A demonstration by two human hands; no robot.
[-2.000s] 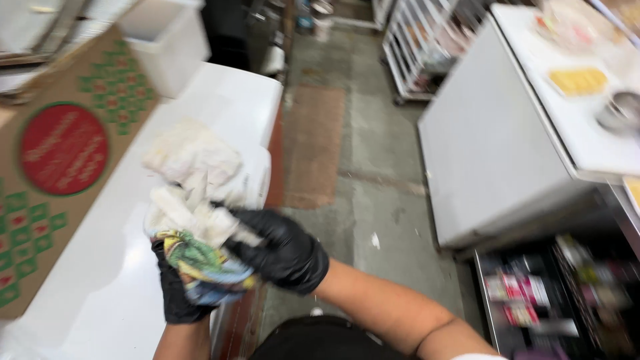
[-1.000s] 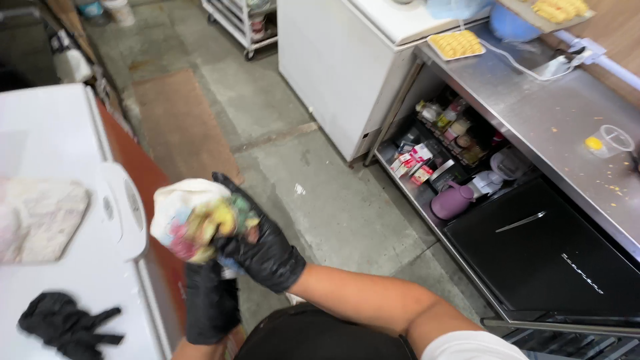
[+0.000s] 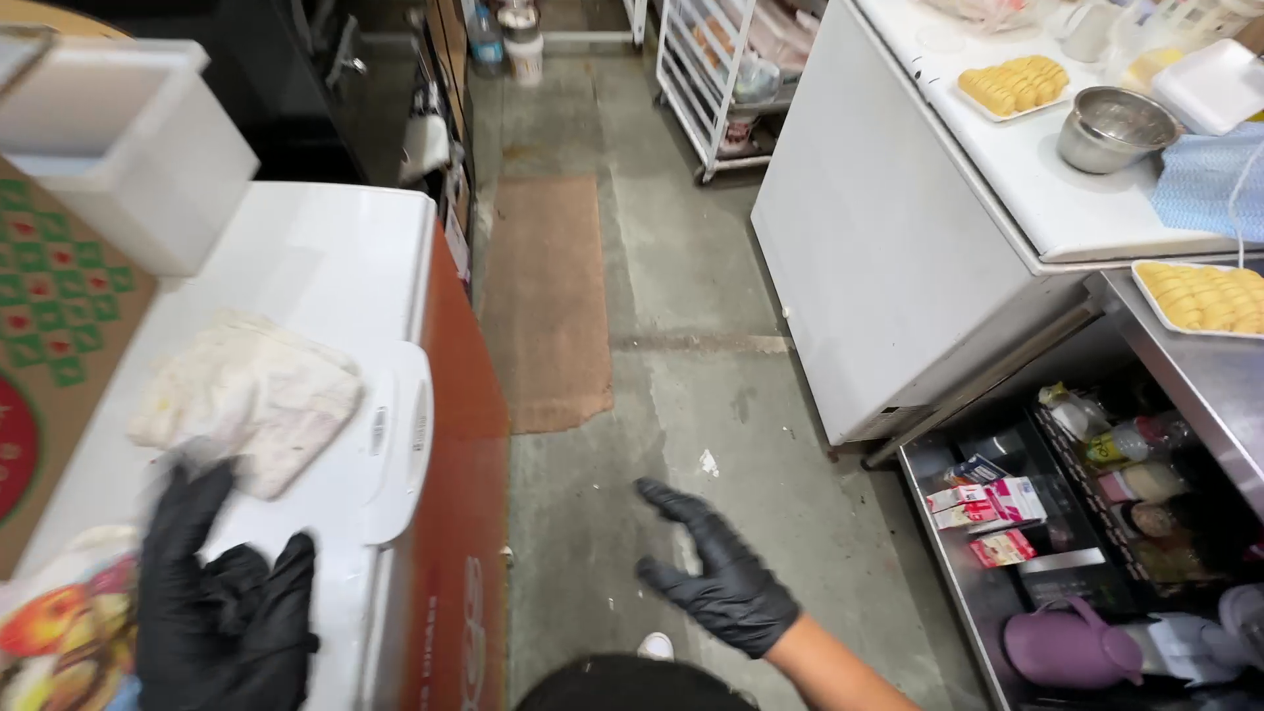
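My right hand (image 3: 726,573), in a black glove, is held over the floor with its fingers apart and nothing in them. At the lower left, my left hand (image 3: 212,602), also black-gloved and partly blurred, is over the white chest freezer lid. Crumpled black material shows between its fingers; whether it is gripped I cannot tell. A cloth with a colorful print (image 3: 64,627) lies directly left of that hand, cut off by the frame edge. Just beyond the fingertips is a stained, folded white cloth (image 3: 262,395) on the lid.
A printed cardboard box (image 3: 74,296) and a white plastic bin (image 3: 148,168) stand at the left. Right are a white freezer (image 3: 889,247), a steel bowl (image 3: 1116,133), trays of yellow food (image 3: 1012,87) and a shelf with a purple jug (image 3: 1066,642). Flattened cardboard (image 3: 548,296) covers part of the floor.
The printed cloth was between both hands; it is now at the lower left beside my left hand. My right hand has let go of it and moved away to the right.
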